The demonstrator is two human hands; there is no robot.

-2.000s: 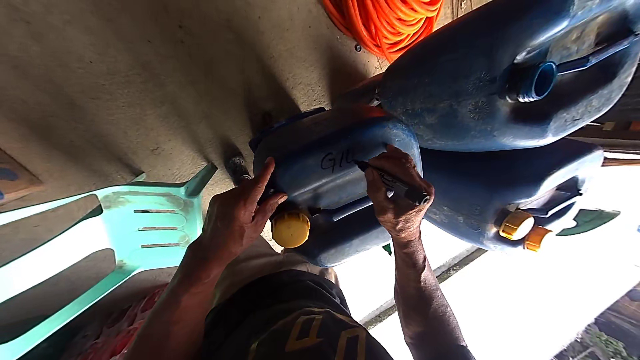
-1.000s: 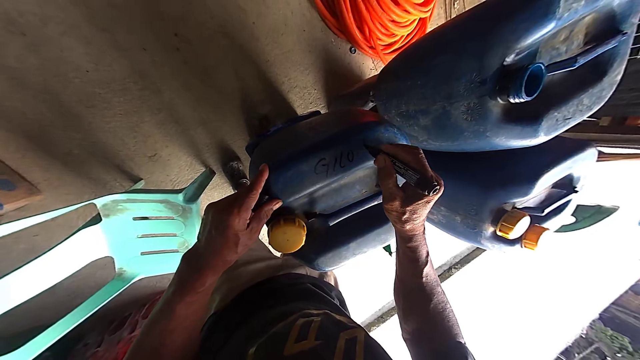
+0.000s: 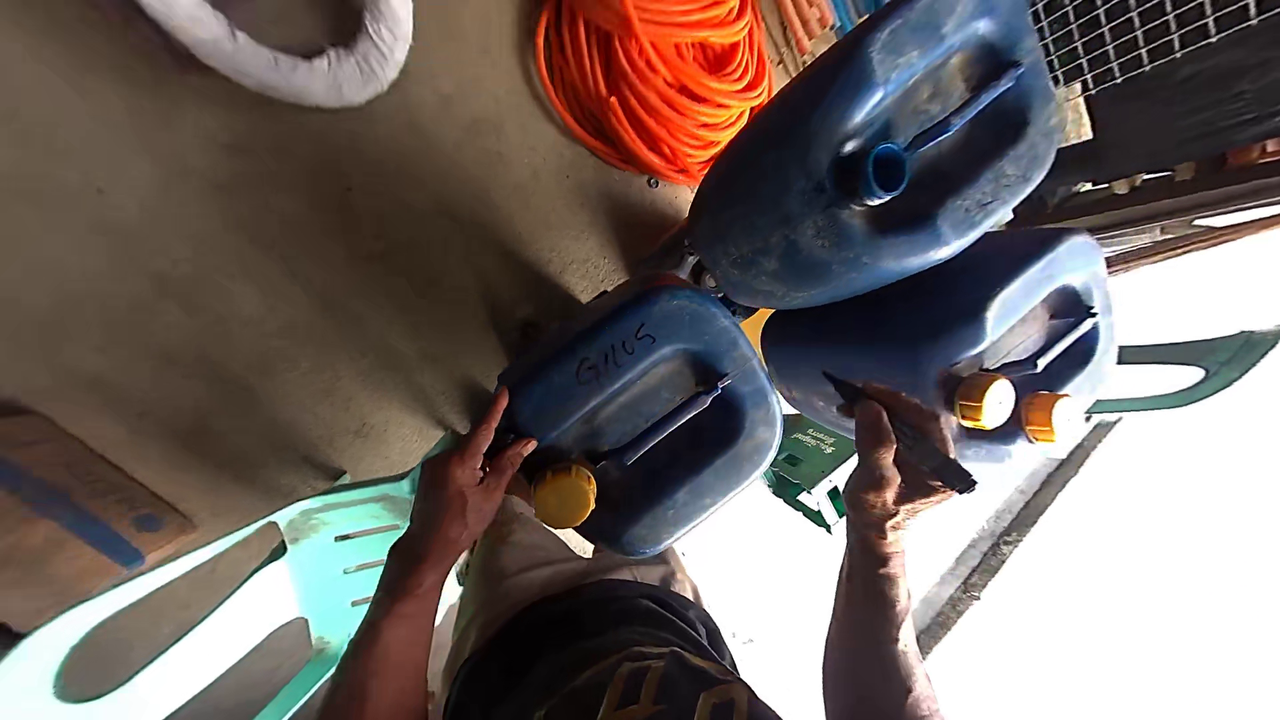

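Observation:
A small blue plastic jerrycan [image 3: 650, 500] with a yellow screw cap [image 3: 564, 496] stands in front of me, black handwriting on its top. My left hand [image 3: 465, 490] rests against its left edge, thumb and fingers apart. My right hand [image 3: 900, 460] is off to the right of it, holding a black marker pen [image 3: 925, 452] with its tip pointing up and left. Behind the hand is a second blue jerrycan [image 3: 860, 350] with two orange-yellow caps. A larger blue jerrycan [image 3: 790, 220] with an uncapped spout is at the upper right.
Coiled orange hose [image 3: 650, 90] lies at the top on the concrete floor [image 3: 250, 250]. A pale green plastic chair [image 3: 370, 540] is at the lower left, beside a cardboard piece [image 3: 80, 510]. A green carton [image 3: 815, 455] sits under the right hand's side. Wire mesh [image 3: 1140, 40] is at the upper right.
My right hand has moved right, off the small jerrycan, with the marker still in it. The writing on the can is longer. My left hand stays at its edge. The view has shifted.

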